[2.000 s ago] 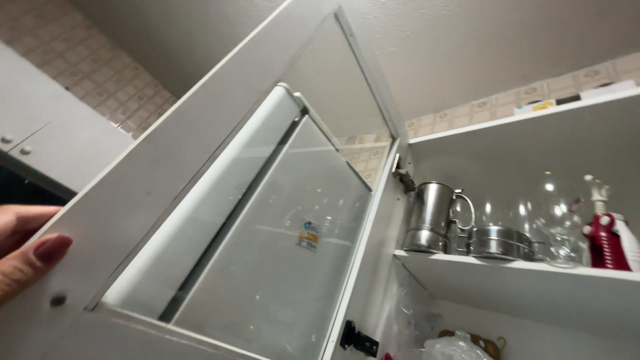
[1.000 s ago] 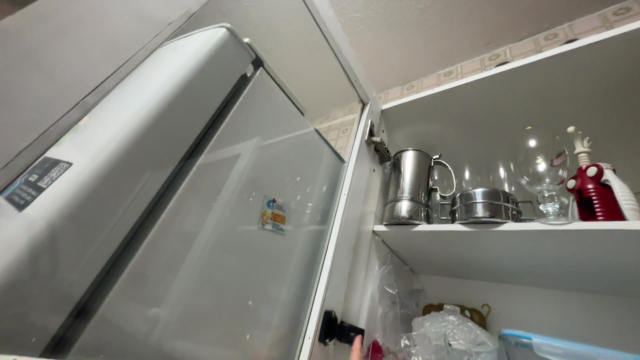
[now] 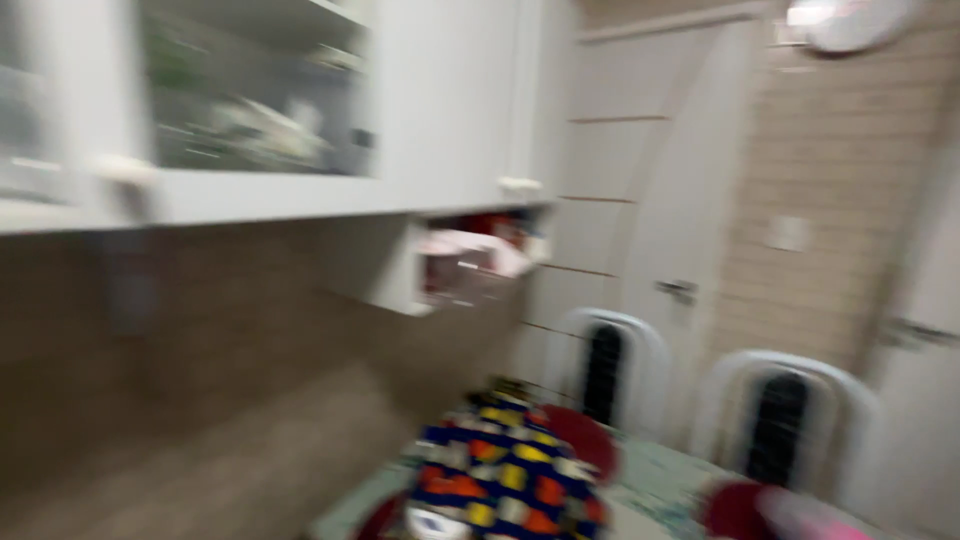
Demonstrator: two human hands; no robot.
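Neither of my hands shows in the head view, which is blurred by motion. White wall cabinets (image 3: 450,112) fill the upper left, and one door has a glass pane (image 3: 255,97) with pale and green things behind it. Under the cabinets is an open compartment (image 3: 420,300) holding pinkish and red items (image 3: 469,259). Below, a cloth patterned in blue, yellow and orange (image 3: 517,480) covers something on a table with a pale green top (image 3: 652,480).
Two white-framed chairs with dark backs (image 3: 604,367) (image 3: 776,420) stand behind the table. Dark red round placemats (image 3: 581,442) lie on it. A white door (image 3: 652,165) with a handle (image 3: 677,289), a tiled wall (image 3: 810,172) and a round wall clock (image 3: 855,22) are beyond.
The view has swung from the opened cabinet with the metal mug to the table and door. The hand at the cabinet door, and the fingertip seen later near its hinge, are out of view.
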